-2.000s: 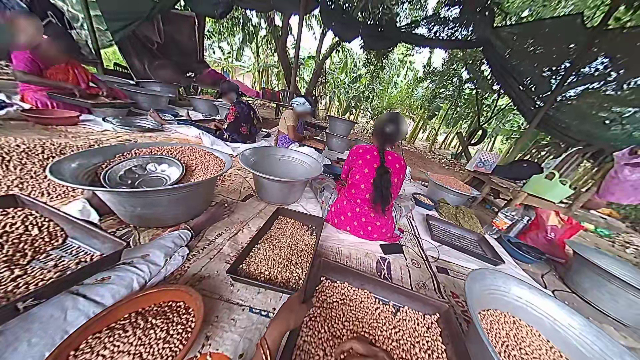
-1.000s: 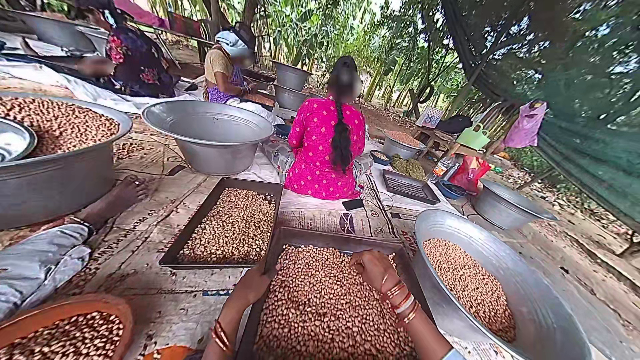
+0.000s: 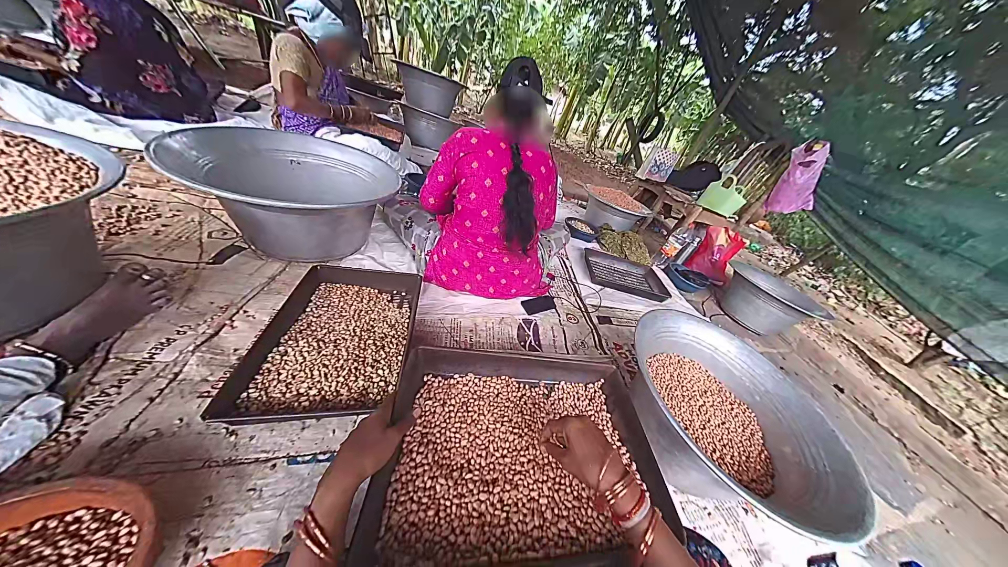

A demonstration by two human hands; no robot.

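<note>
A dark rectangular tray full of light brown nuts or seeds lies in front of me. My left hand grips its left wall near the far corner. Over the right part of the same tray, my right hand has its fingers curled down at the nuts; whether any are between them is hidden. Bangles circle both wrists. A second dark tray of nuts sits just beyond my left hand. To the right stands a wide metal basin partly filled with nuts.
Another metal basin stands ahead on the left, with a filled one at the left edge. An orange bowl is at lower left. A person in pink sits ahead; others sit farther left. Someone's foot rests beside the filled basin.
The view has turned right and down since the oldest frame. My right hand, low in the tray then, is now farther up at its right side; my left hand stays at the left wall.
</note>
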